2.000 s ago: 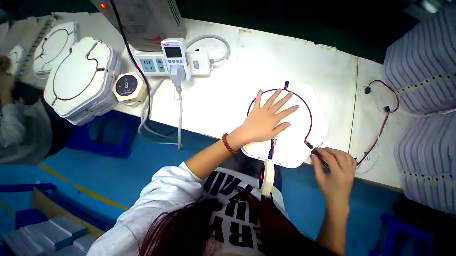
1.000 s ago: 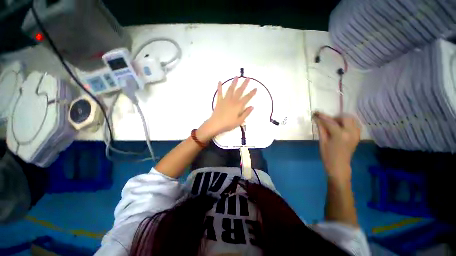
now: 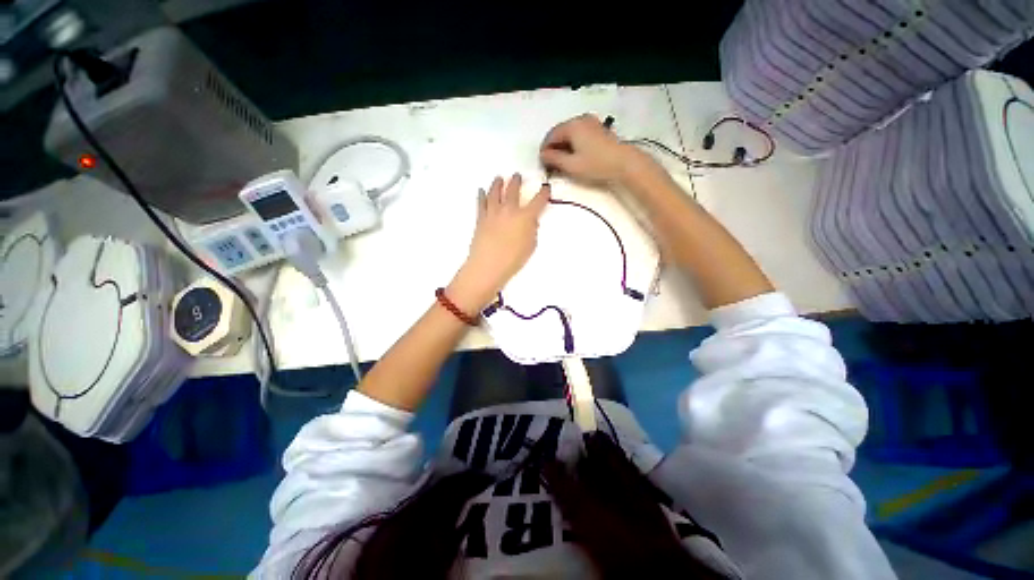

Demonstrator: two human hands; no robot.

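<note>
The white octagonal panel (image 3: 590, 266) lies on the bench in front of me, its dark red wire ring (image 3: 607, 227) on its face. My left hand (image 3: 505, 238) rests on the panel's left part, fingers pointing at the top connector (image 3: 545, 193). My right hand (image 3: 584, 151) is at the top connector, fingertips closed on a small dark plug (image 3: 554, 170), partly hidden. The test lead (image 3: 680, 155) runs right from beside my right hand. A black connector (image 3: 634, 293) sits at the panel's right side. A pale controller (image 3: 579, 394) stands edge-on at the lower edge.
Tall striped panel stacks (image 3: 907, 215) stand at the right. At the left are a lower panel pile (image 3: 85, 329), a round-faced display unit (image 3: 202, 317), a power strip (image 3: 244, 246) with power meter (image 3: 278, 206), a white adapter (image 3: 345, 209) and a grey metal box (image 3: 170, 130).
My right hand has moved from the bench's right front up and left to the panel's top connector. The test lead's near end came left with it. My left hand has shifted slightly left on the panel.
</note>
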